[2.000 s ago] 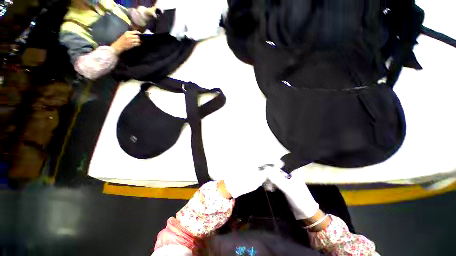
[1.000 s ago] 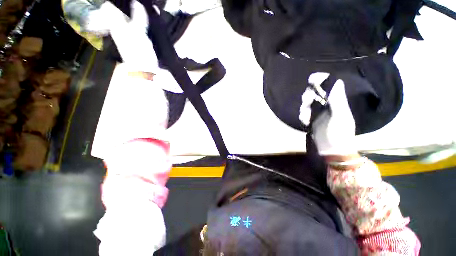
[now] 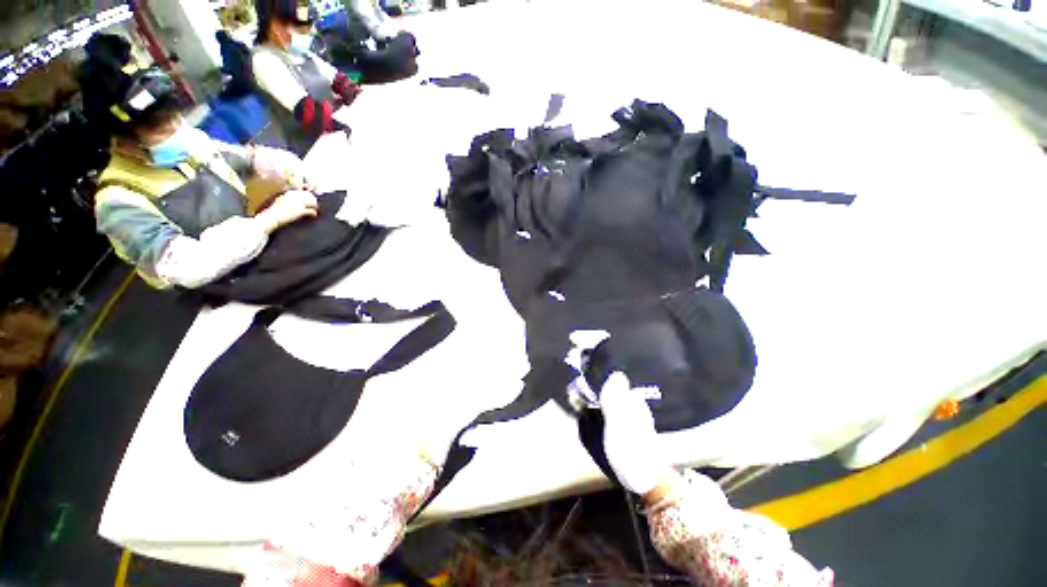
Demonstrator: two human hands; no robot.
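My right hand [image 3: 626, 424], in a white glove, pinches a black shoulder strap [image 3: 592, 438], which hangs below the fingers over the table edge. Something small and silvery shows at the fingertips. My left floral sleeve [image 3: 362, 510] reaches in at lower left; the glove is washed out against the white table, so its grip cannot be told. Another black strap length [image 3: 511, 411] runs from near my right hand down towards that sleeve. Behind lies a large overlapping pile of black bags [image 3: 626, 235]. A crescent bag [image 3: 270, 396] with a small white mark lies flat at left.
The white-covered table [image 3: 873, 310] curves around in front of me. A masked person [image 3: 189, 212] at left handles black fabric [image 3: 310, 258]; another person [image 3: 299, 75] sits behind. A loose strap [image 3: 809, 196] sticks out right of the pile. Yellow floor lines [image 3: 918, 454] run beyond the edge.
The view has tilted up, showing more table and people. My left arm has drawn back from the far left towards the near edge. The bag at left is uncovered again.
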